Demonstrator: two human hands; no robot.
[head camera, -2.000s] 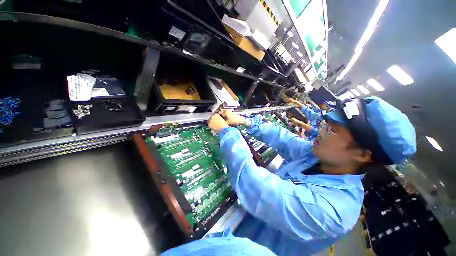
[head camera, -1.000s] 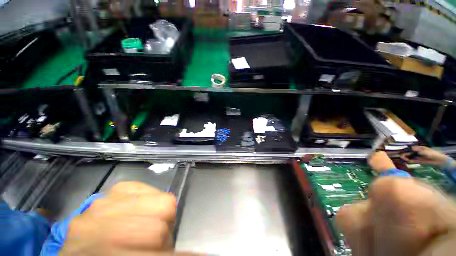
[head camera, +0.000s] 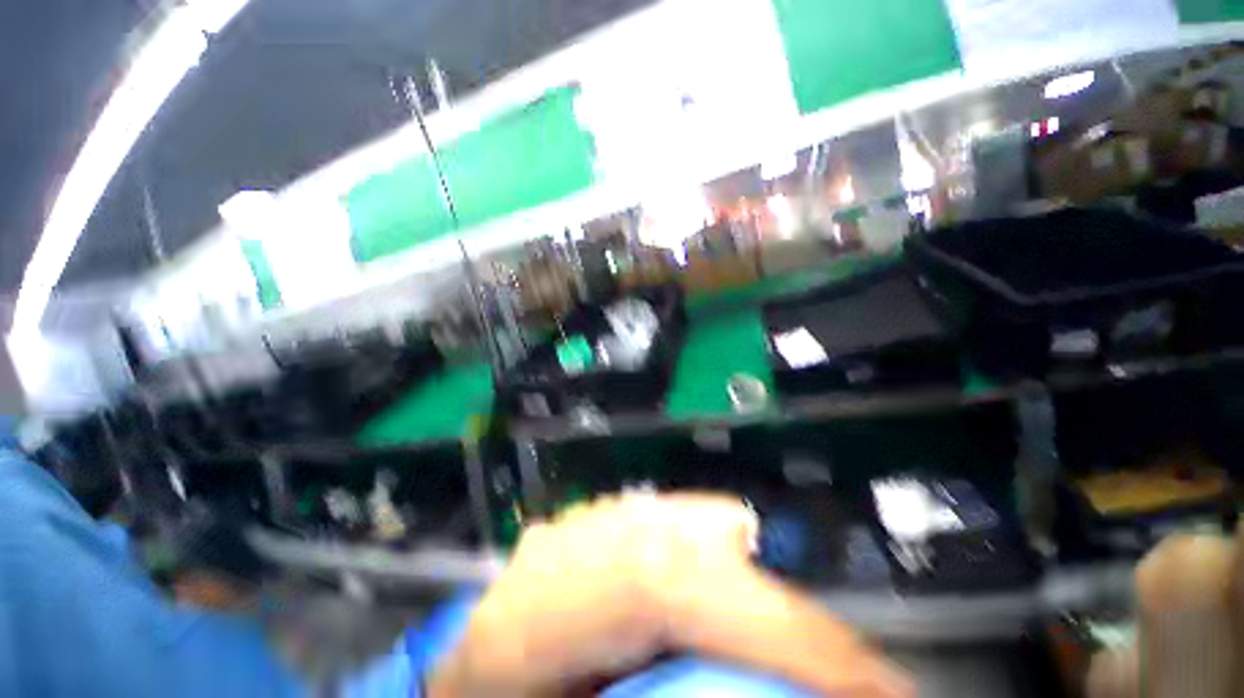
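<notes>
The view is blurred and tilted. A large blurred hand shape, which I take as my left hand (head camera: 628, 580), fills the lower middle, with blue cuff material at its wrist. Its fingers are bent and point right; whether it holds anything cannot be told. More blue material shows beneath it, and my right hand cannot be told apart there. Another blurred hand (head camera: 1190, 614) is cut off by the right edge; whose it is cannot be told. A small part of a green board (head camera: 1112, 634) shows beside it.
The lower shelf holds a black tray with white paper (head camera: 911, 507) and a tan-lined box (head camera: 1153, 488). The upper shelf has black bins (head camera: 1091, 259), a green-lidded container (head camera: 574, 353) and a whitish tape roll (head camera: 746, 394). A metal shelf rail runs behind the hands.
The view has swung up and left and tilted, so the shelves sit lower and further right. The large hand shape is now at the lower middle; most of the green board has left view.
</notes>
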